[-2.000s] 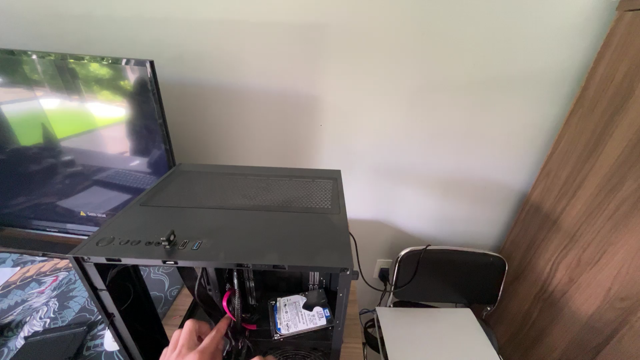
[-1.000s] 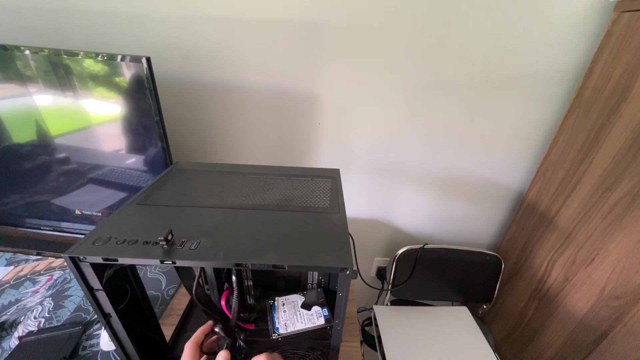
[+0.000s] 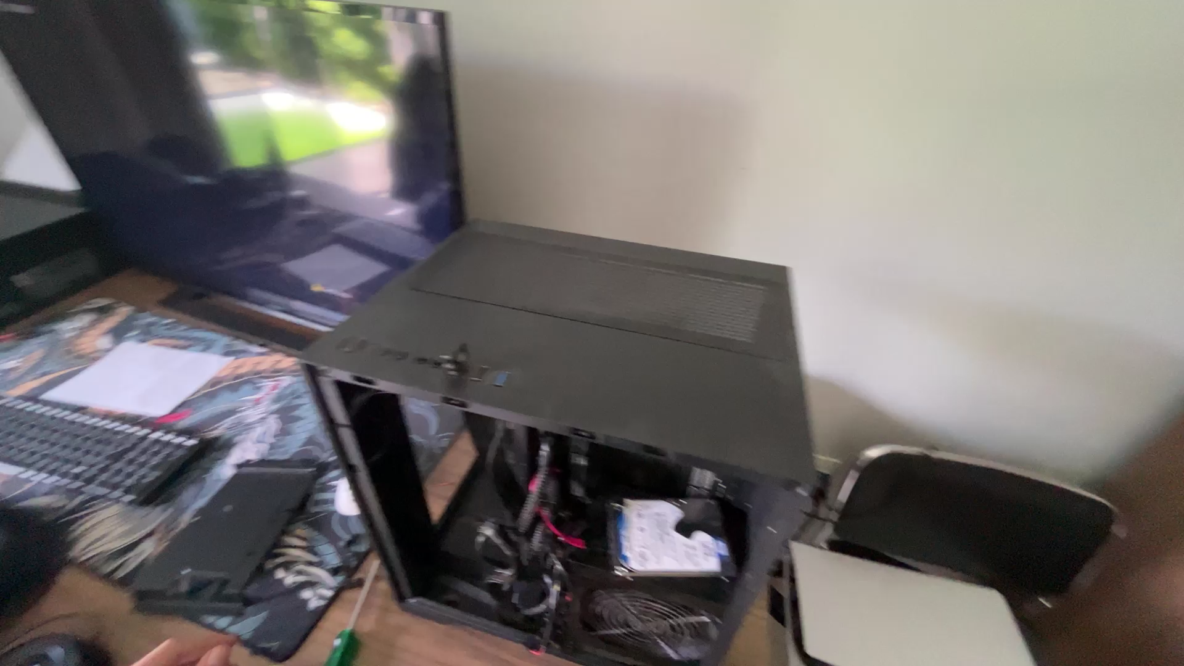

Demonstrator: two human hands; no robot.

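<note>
Fingers of my left hand (image 3: 185, 652) show at the bottom edge, left of a screwdriver with a green handle (image 3: 343, 647); most of this hand is cut off, and whether it holds anything cannot be told. My right hand is out of view. A black computer case (image 3: 592, 388) stands open-sided on the wooden desk. Inside it are a hard drive with a white label (image 3: 664, 538), red cable (image 3: 558, 527), a bundle of black cables (image 3: 532, 555) and a fan with a round wire grille (image 3: 647, 620).
A large monitor (image 3: 305, 176) stands behind at left. On the patterned desk mat (image 3: 319, 564) lie a keyboard (image 3: 92, 453), a white sheet (image 3: 141, 377) and a black panel-like part (image 3: 231, 527). At right are a black-backed chair (image 3: 971, 518) and a white flat surface (image 3: 906, 601).
Both hands have left the inside of the case; the left is now at the lower left, the right out of view. The view has swung left and down.
</note>
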